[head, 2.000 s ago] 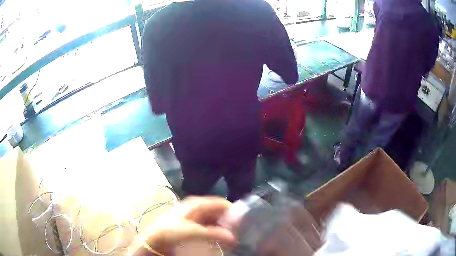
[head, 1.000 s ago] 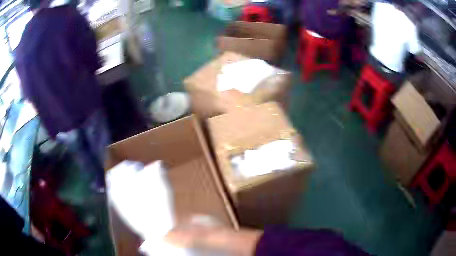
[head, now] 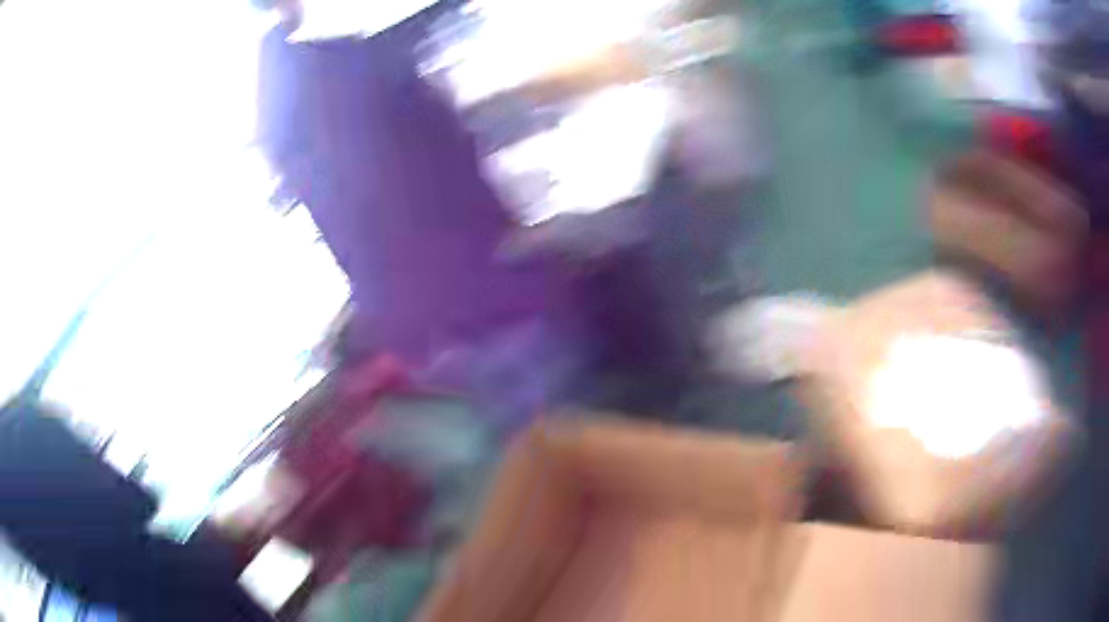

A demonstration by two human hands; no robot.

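Note:
The view is strongly blurred. A large open brown carton (head: 657,444) lies at the bottom centre, with its walls and part of its inside showing. A lighter brown carton top or flap (head: 894,571) adjoins it on the right. A bright white pile (head: 955,395) lies on a closed brown carton (head: 936,492) at the right. I cannot make out either of my hands. A dark sleeve (head: 73,516) enters at the left edge, near a small white piece (head: 277,574); it looks like another person's, but blur hides whose.
A person in purple (head: 401,207) stands beyond the carton at upper left. A dark red shape, perhaps a stool (head: 365,486), is left of the carton. A round whitish object (head: 766,334) is behind it. Another brown carton (head: 1009,225) stands at upper right on the green floor.
The view has swung left, so the cartons appear further right and lower. My right hand and the white bag seen at the open carton have left the picture. The dark sleeve now shows at left.

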